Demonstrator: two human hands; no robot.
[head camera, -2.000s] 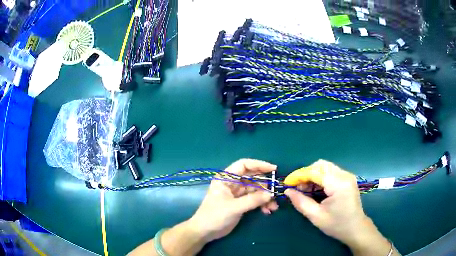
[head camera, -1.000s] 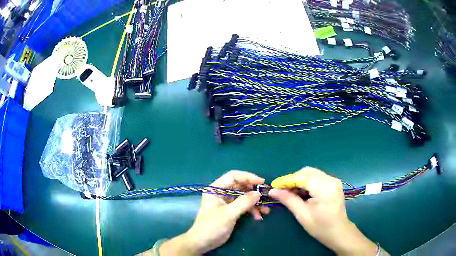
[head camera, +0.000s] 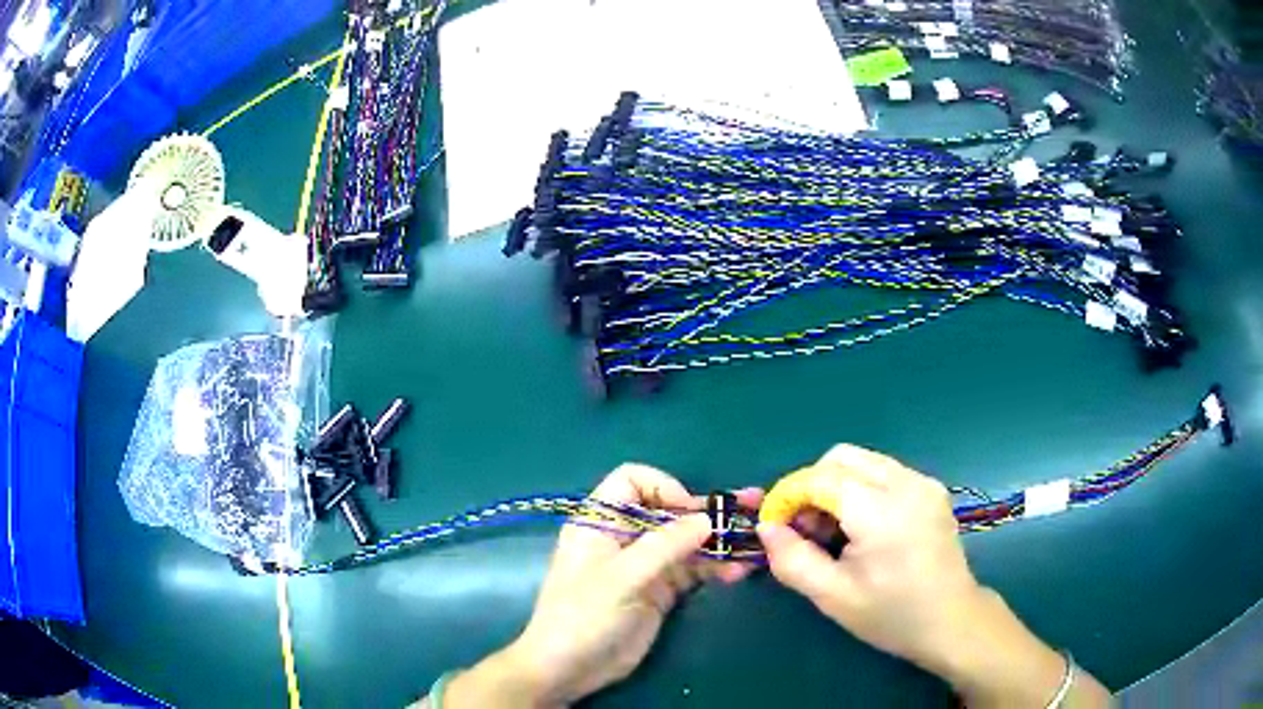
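A long multicoloured wire harness (head camera: 457, 526) lies across the near bench, with a white label (head camera: 1047, 499) and a small connector (head camera: 1215, 416) at its right end. My left hand (head camera: 623, 568) holds the wires and a small black connector housing (head camera: 720, 524) at its fingertips. The housing stands across the wires. My right hand (head camera: 880, 540), with a yellow-orange finger cot (head camera: 803, 492) on one finger, pinches at the wires just right of the housing. The single wire ends are too small to tell and partly hidden by the fingers.
A large heap of blue-yellow harnesses (head camera: 817, 236) lies beyond my hands, beside a white paper sheet (head camera: 637, 63). Black housings (head camera: 353, 457) lie beside a clear plastic bag (head camera: 222, 443) at left. A cream fan (head camera: 177, 191), blue bin (head camera: 42, 471) and darker harness bundles (head camera: 367, 166) are farther left.
The view has shifted slightly. The housing now stands more upright and shows more between my fingertips. My right hand's fingers have curled and shifted beside it.
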